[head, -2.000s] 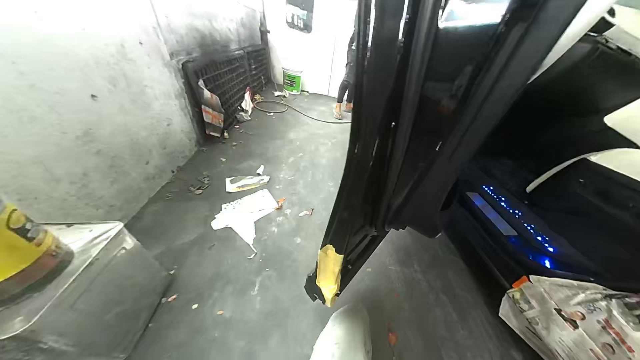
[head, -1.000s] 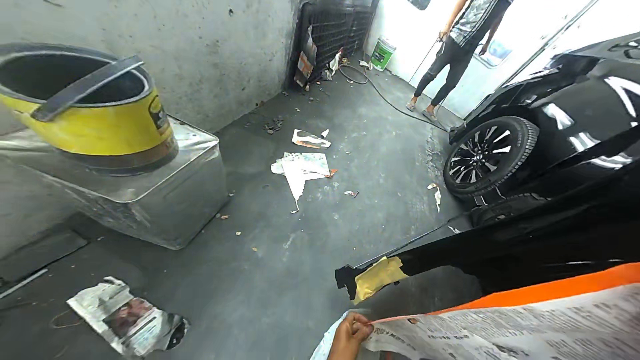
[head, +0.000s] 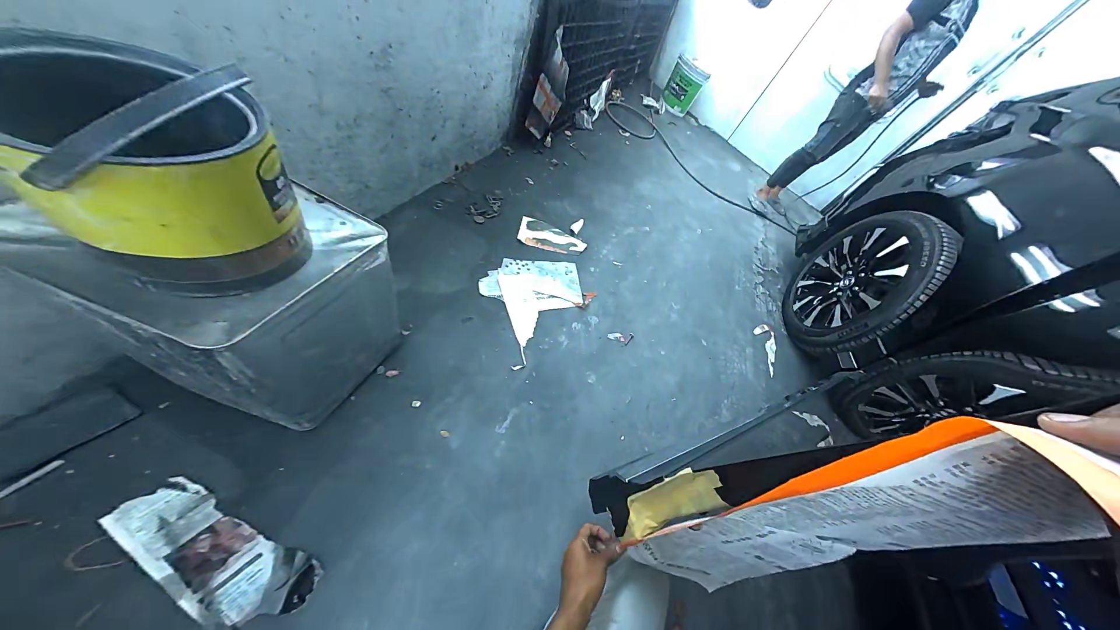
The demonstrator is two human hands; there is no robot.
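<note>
A newspaper sheet (head: 831, 507) with an orange strip (head: 884, 446) on its upper edge stretches along the edge of a black car door (head: 770, 481). At the sheet's left corner, beside the door's end, my left hand (head: 586, 569) pinches the orange edge between thumb and fingers. A patch of yellowish masking tape (head: 674, 503) covers part of the door just above that hand. Only fingertips of my right hand (head: 1085, 430) show at the right edge, touching the upper edge of the paper; the rest of it is out of view.
A yellow and black bucket (head: 175, 201) stands on a metal box (head: 262, 350) at left. Torn paper (head: 534, 289) and crumpled newspaper (head: 210, 556) lie on the floor. A black car's wheel (head: 866, 280), a hose (head: 691, 179), a green pail (head: 685, 86) and a standing person (head: 849, 114) are farther off.
The view has swung strongly. Two seconds ago the newspaper hung low at the right with no hand visible; now it is stretched along the door, with my left hand at its corner.
</note>
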